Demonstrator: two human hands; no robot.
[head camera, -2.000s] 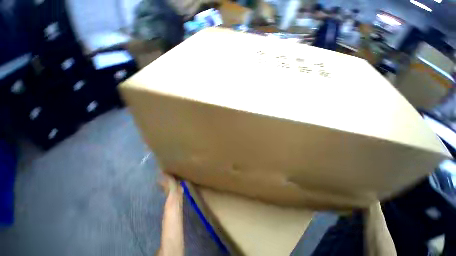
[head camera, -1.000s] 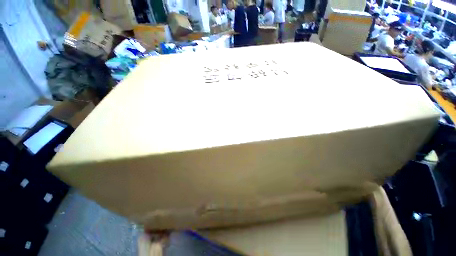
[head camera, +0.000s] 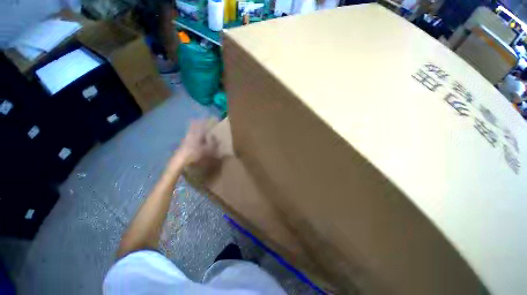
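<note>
A large tan shipping carton (head camera: 370, 132) with dark characters on its top fills the right half of the view. It rests on another tan carton (head camera: 242, 178), whose top shows along the near left side. My left hand (head camera: 201, 144) is slightly blurred over the lower carton's left corner, beside the upper carton and apart from it. It holds nothing that I can see, and its fingers are too blurred to read. My right hand is not in view.
A blue pallet edge (head camera: 271, 253) shows under the stack. Black totes (head camera: 75, 109) with white labels stand at left by an open carton (head camera: 138, 75). A green sack (head camera: 199, 72) is under the green bench (head camera: 199, 29). A dark shoe (head camera: 230, 253) is on the grey floor below.
The large carton was held up between both hands and now rests on the lower carton. My left hand has come off it. My right hand has left the view.
</note>
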